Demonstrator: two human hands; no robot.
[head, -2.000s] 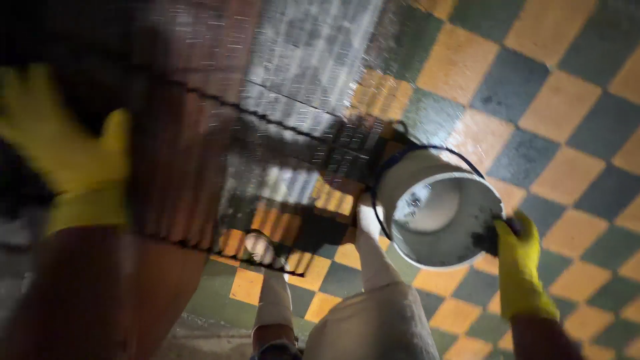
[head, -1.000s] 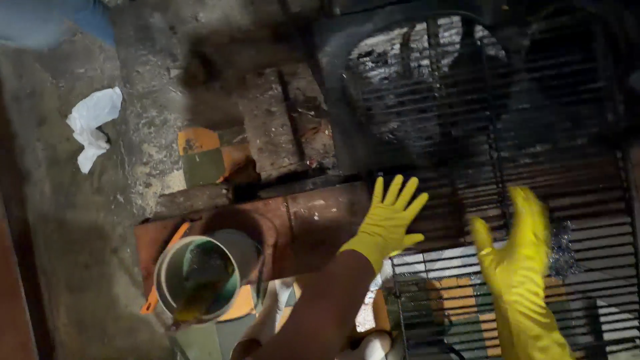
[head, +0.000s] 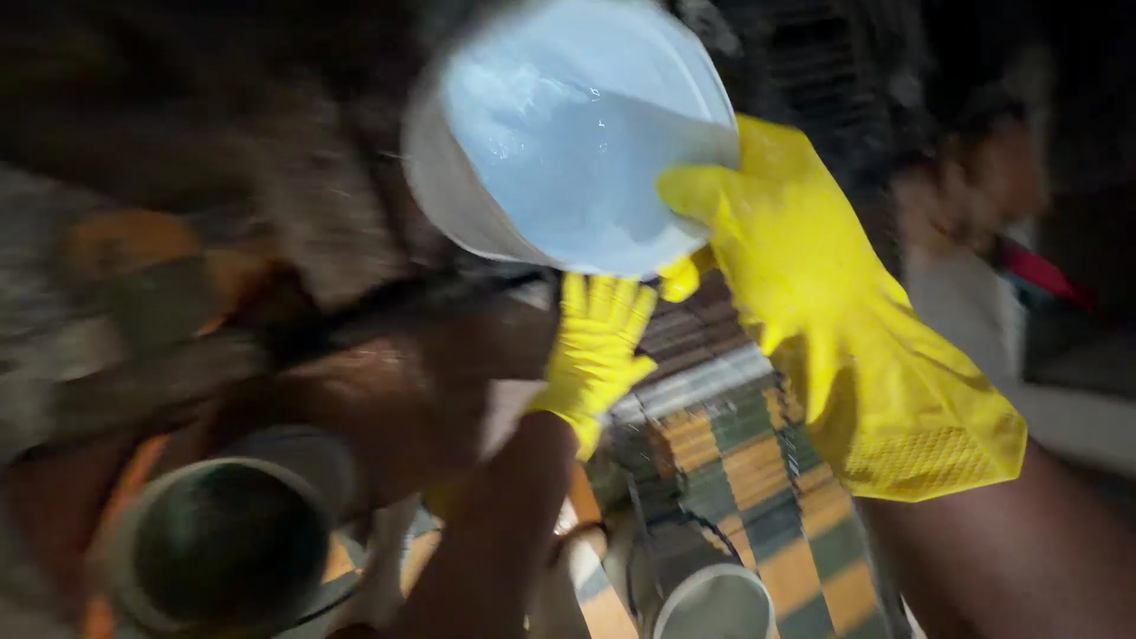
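My right hand (head: 799,240), in a yellow rubber glove, grips the rim of a white plastic tub (head: 586,142) with its thumb over the edge. The tub is tilted so its pale inside faces me; whether liquid is in it I cannot tell. Below the tub, my left hand (head: 599,351), in a matching glove, has its fingers extended and spread, their tips near the tub's lower edge. Its palm is near dark metal bars (head: 692,333); contact is unclear. A bucket with dark contents (head: 231,541) stands at lower left.
A second, pale bucket (head: 714,608) stands at the bottom on orange and green checkered floor tiles (head: 763,461). An orange strip (head: 129,515) lies beside the dark-filled bucket. Another person's hand (head: 976,186) shows blurred at the right. Dark, rough surfaces fill the upper left.
The right hand was empty over the bars a second ago and now holds the white tub. The left hand remains spread out near the bars. The view has shifted.
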